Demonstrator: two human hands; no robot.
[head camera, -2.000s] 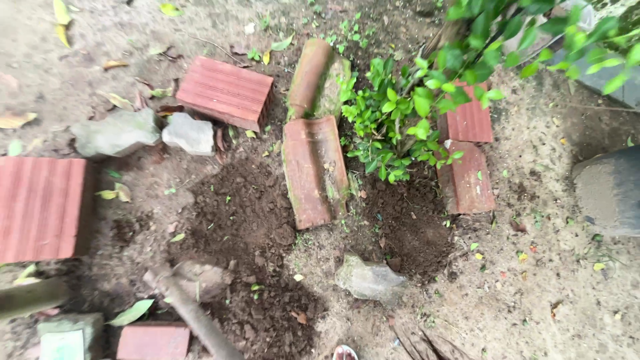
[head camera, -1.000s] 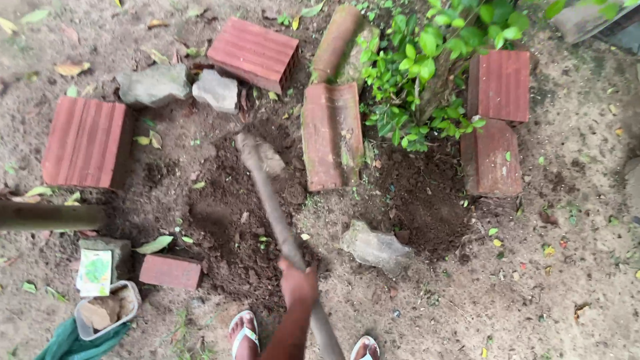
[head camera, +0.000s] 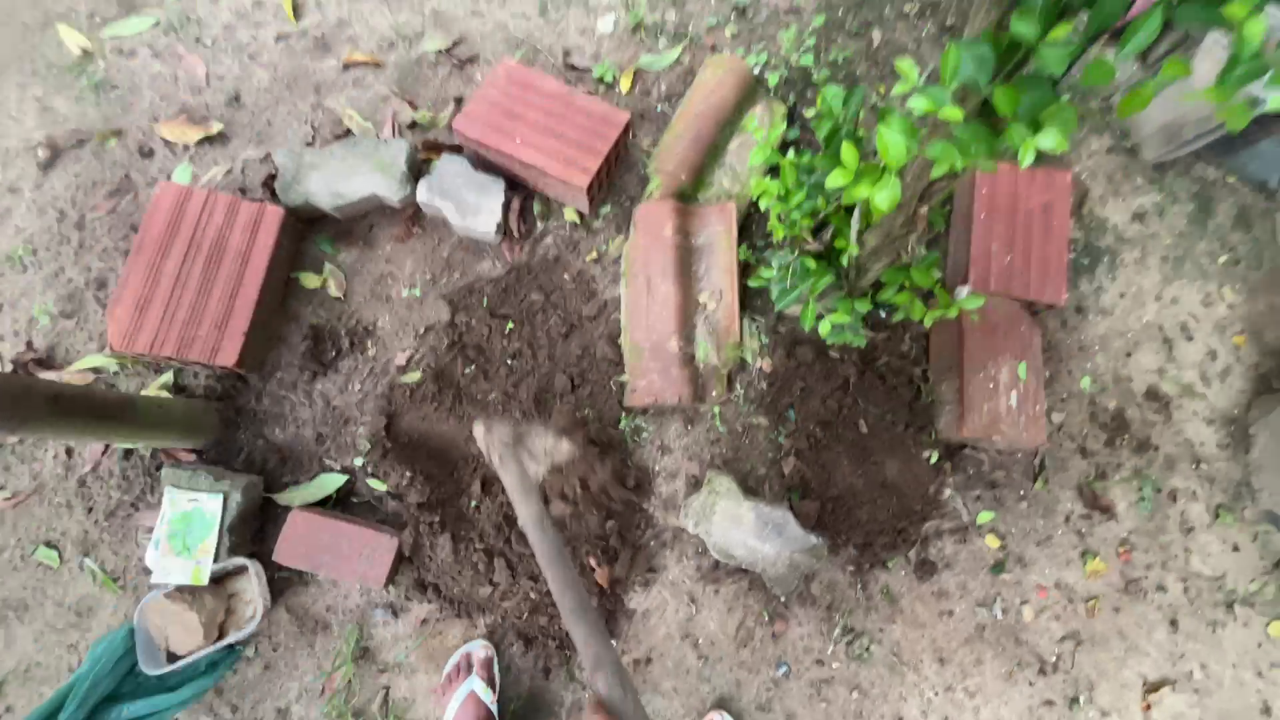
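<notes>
A hoe with a rough wooden handle (head camera: 560, 570) slants up from the bottom edge. Its soil-covered, blurred head (head camera: 540, 450) is at the dug dark soil (head camera: 530, 330). Only a sliver of what seems to be my left hand (head camera: 597, 709) shows at the bottom edge, against the handle; its fingers are mostly cut off. My right hand is out of view. Left of the soil lies a small red brick (head camera: 337, 547); on the right side of the soil lies a curved clay roof tile (head camera: 682, 305).
Ridged red bricks (head camera: 200, 275) and grey stones (head camera: 345, 177) edge the bed. A leafy shrub (head camera: 860, 200) grows behind a second dug patch (head camera: 860, 450). A pale rock (head camera: 750, 530), a plastic tub (head camera: 150, 640), a seed packet (head camera: 187, 535) and my sandalled foot (head camera: 470, 680) are nearby.
The hoe head has come down from the upper part of the dug soil toward my feet. The hand on the handle, plain one second ago, is now almost out of view.
</notes>
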